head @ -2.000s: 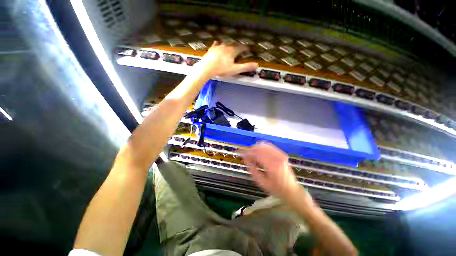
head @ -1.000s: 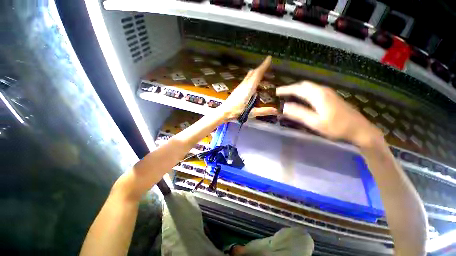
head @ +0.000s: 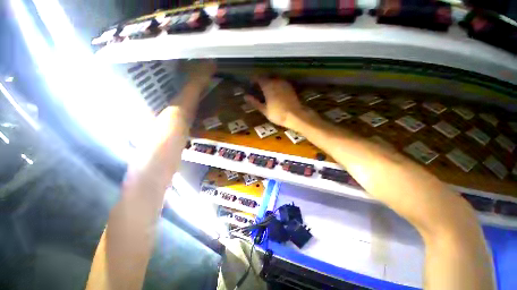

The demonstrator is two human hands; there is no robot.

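The orange socket board (head: 227,136) with rows of pale square sockets lies in front of me, between two white shelf edges. My left hand (head: 198,76) is blurred and dim at the board's back left corner; what it holds cannot be told. My right hand (head: 276,101) reaches over the board from the right, its fingers bent beside a dark, blurred shape; whether it grips it cannot be told. Several black power adapters (head: 289,224) lie bunched at the left end of the blue tray (head: 340,277), their cords hanging over its edge.
A white shelf edge (head: 340,42) with dark and red modules crosses close above my hands. A bright tube light (head: 85,85) and a vented side wall (head: 150,85) stand at left. Lower socket shelves (head: 229,195) show left of the tray. My trouser leg is below.
The view has moved closer to the shelf. Both hands have gone from the front edge to the back left of the board. More adapters now lie in the tray.
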